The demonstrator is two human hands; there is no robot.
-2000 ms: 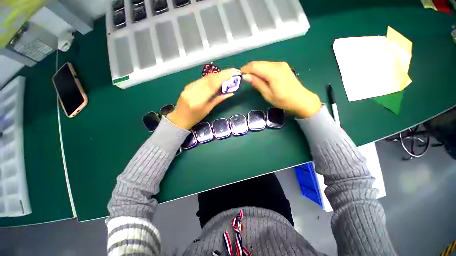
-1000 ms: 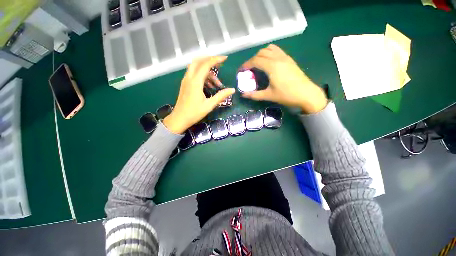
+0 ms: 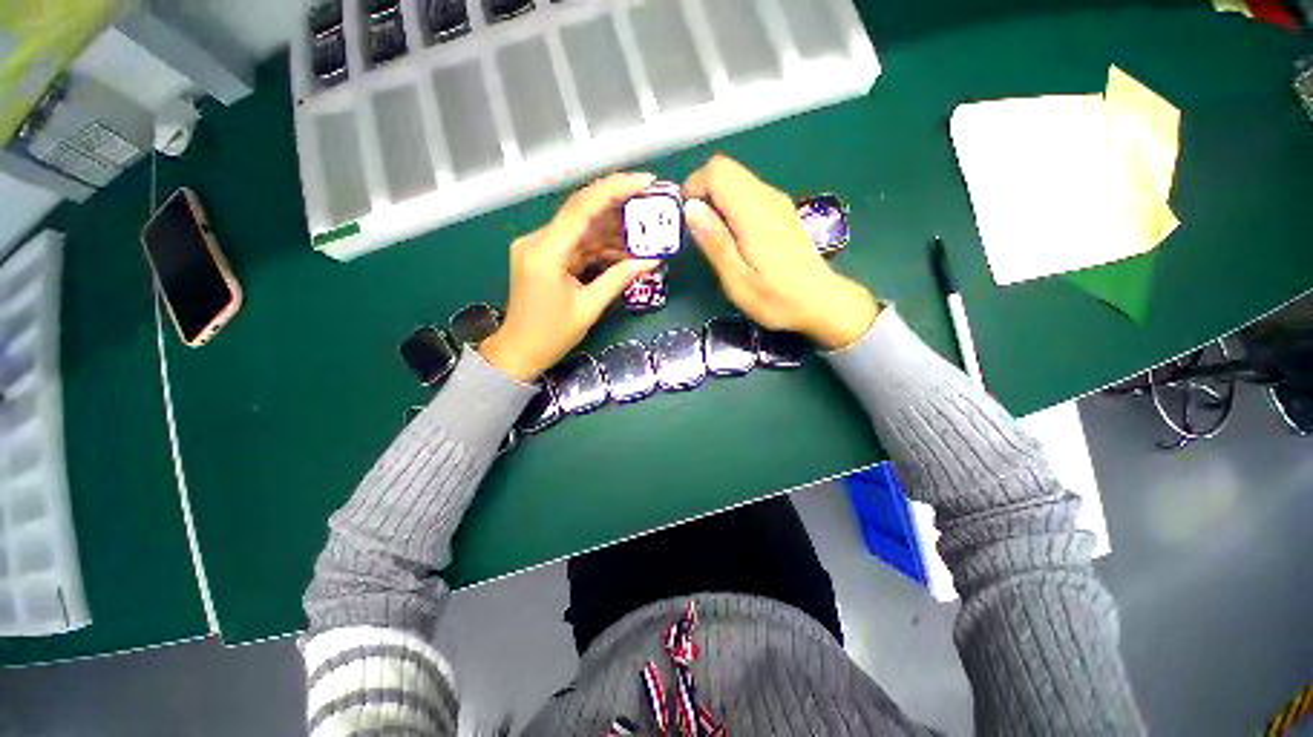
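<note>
My left hand (image 3: 570, 279) holds a white-and-purple patterned case (image 3: 654, 225) upright between thumb and fingers, above the green mat. My right hand (image 3: 778, 256) is beside it, its fingertips at the case's right edge. A red-patterned piece (image 3: 645, 291) lies just below the held case. Another patterned case (image 3: 825, 226) lies on the mat to the right of my right hand. A curved row of plain-face pieces (image 3: 628, 370) lies nearer to me, partly hidden at its left by my left wrist; two dark pieces (image 3: 428, 354) are at its left end.
A white compartment tray (image 3: 576, 101) with dark pieces in its upper-left slots stands behind my hands. A smartphone (image 3: 193, 267) lies at left, by spare trays (image 3: 32, 432). Paper slips (image 3: 1056, 187), a green card (image 3: 1126, 287) and a marker pen (image 3: 958, 318) lie at right.
The case seen in my right hand one second ago is no longer there; a patterned case now lies at right. My left hand has lifted a case, and my right hand has moved to it.
</note>
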